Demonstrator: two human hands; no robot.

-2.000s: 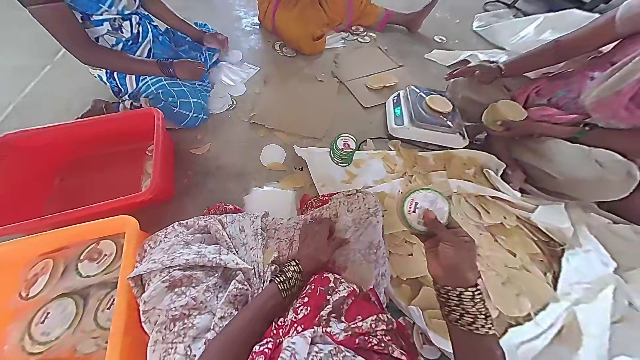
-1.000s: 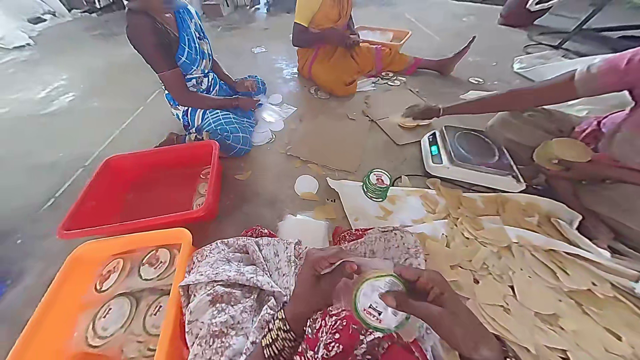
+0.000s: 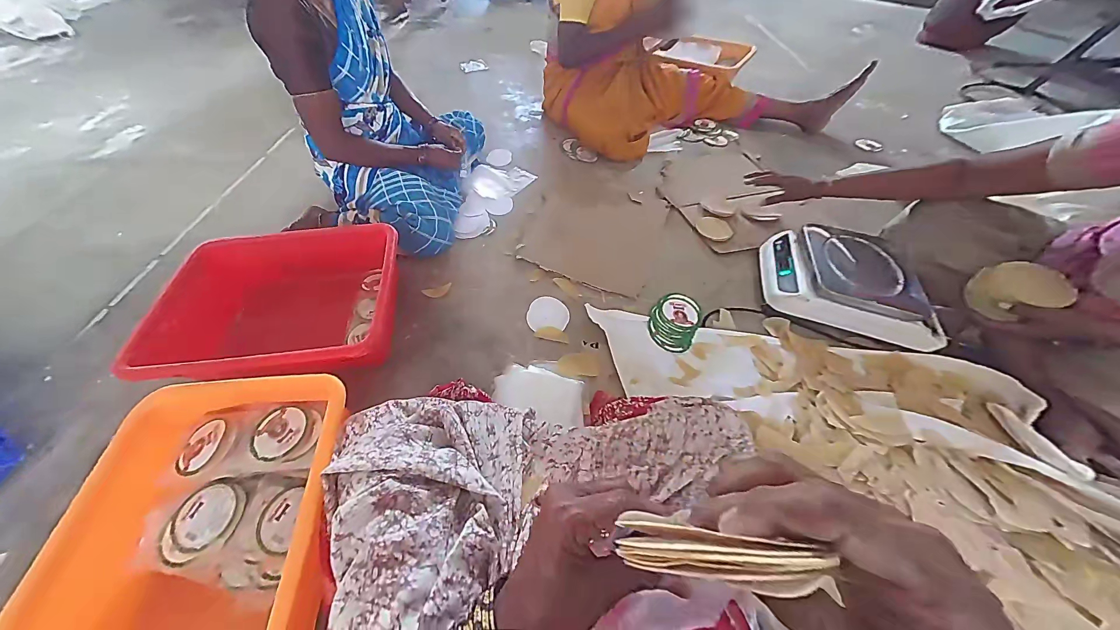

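Between my left hand (image 3: 582, 542) and my right hand (image 3: 814, 516) is a stack of thin round pale discs (image 3: 722, 556), seen edge-on above my lap; both hands grip it from the sides. A clear plastic bag seems to lie around its lower part, though this is blurred. Many loose pale discs and pieces (image 3: 945, 481) are heaped on a white cloth (image 3: 700, 363) at the right. A pile of round green-rimmed labels (image 3: 675, 322) stands at the cloth's far left corner. A stack of clear plastic sheets or bags (image 3: 540, 395) lies just beyond my lap.
An orange tray (image 3: 337, 420) with packed, labelled discs (image 3: 208, 516) is at my left, a red tray (image 3: 254, 350) behind it. A digital scale (image 3: 849, 284) stands beyond the cloth. A co-worker's arm (image 3: 927, 179) reaches in from the right; two people sit on the floor ahead.
The round label held in my right hand earlier is no longer visible there; both hands now hold a disc stack. The co-worker's hand at right has moved. The view has shifted.
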